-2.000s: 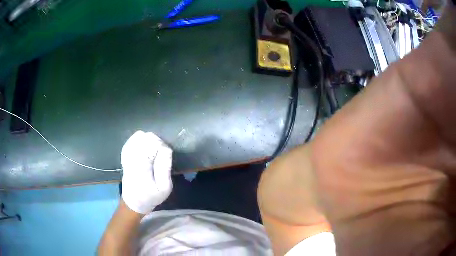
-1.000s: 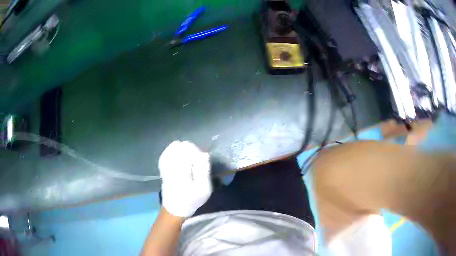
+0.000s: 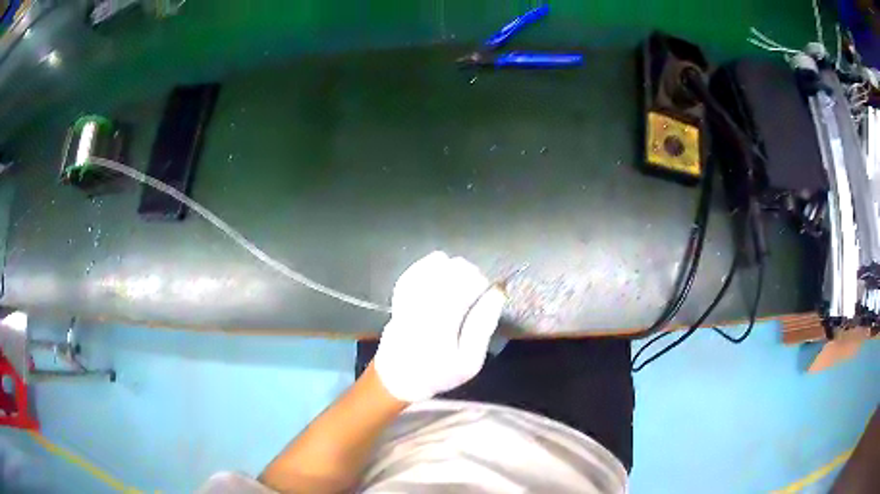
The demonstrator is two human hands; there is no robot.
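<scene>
My left hand (image 3: 439,323), in a white glove, is over the bench's front edge, closed around the solder wire (image 3: 261,253). The pale strand runs in a curve from the small green-rimmed solder spool (image 3: 89,147) at the left into the glove. A thin end seems to show at the glove's right side. My right hand is not in view; a brown shape at the bottom right corner may be part of my right arm.
Blue-handled side cutters (image 3: 536,60) lie open at the back. A flat black rectangle (image 3: 178,150) lies near the spool. The iron stand with yellow sponge (image 3: 673,145), a black box (image 3: 777,125), black cords and silver bar units (image 3: 841,203) are at the right.
The view has shifted left, bringing the spool into view. My right arm has left the right side of the picture. My left hand still holds the strand.
</scene>
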